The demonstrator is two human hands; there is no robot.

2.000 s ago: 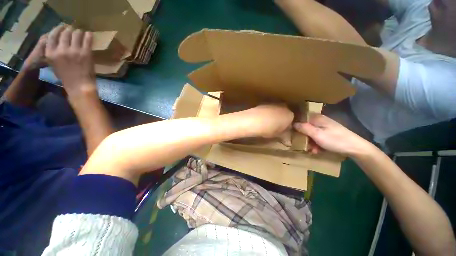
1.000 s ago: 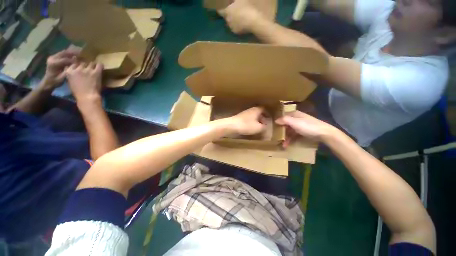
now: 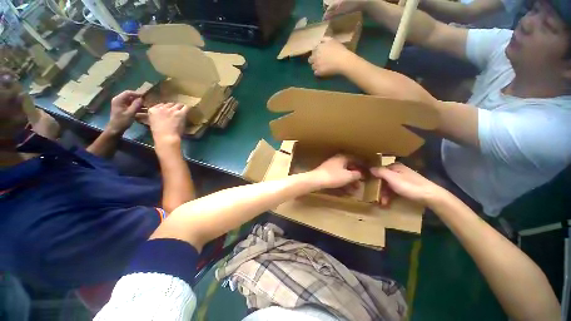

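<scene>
A partly folded mailer box (image 3: 297, 161) lies at the table edge with its lid panel (image 3: 344, 122) standing up behind the tray. Its front wall panel (image 3: 338, 221) lies flat towards my lap. The right side wall (image 3: 372, 188) stands raised. The left side panel (image 3: 260, 162) is folded out. My left hand (image 3: 340, 172) is inside the tray by the right side wall, fingers curled down and partly hidden. My right hand (image 3: 401, 182) pinches the right side wall from outside, thumb at its top edge.
A worker in navy (image 3: 81, 207) at left folds a box (image 3: 203, 103) on stacked blanks. A worker in white (image 3: 519, 131) at right handles another box (image 3: 341, 31). Plaid cloth (image 3: 313, 273) covers my lap.
The view has shifted, showing more of both neighbours. My left hand has moved closer to the right side wall than one second ago. My right hand stays on that wall.
</scene>
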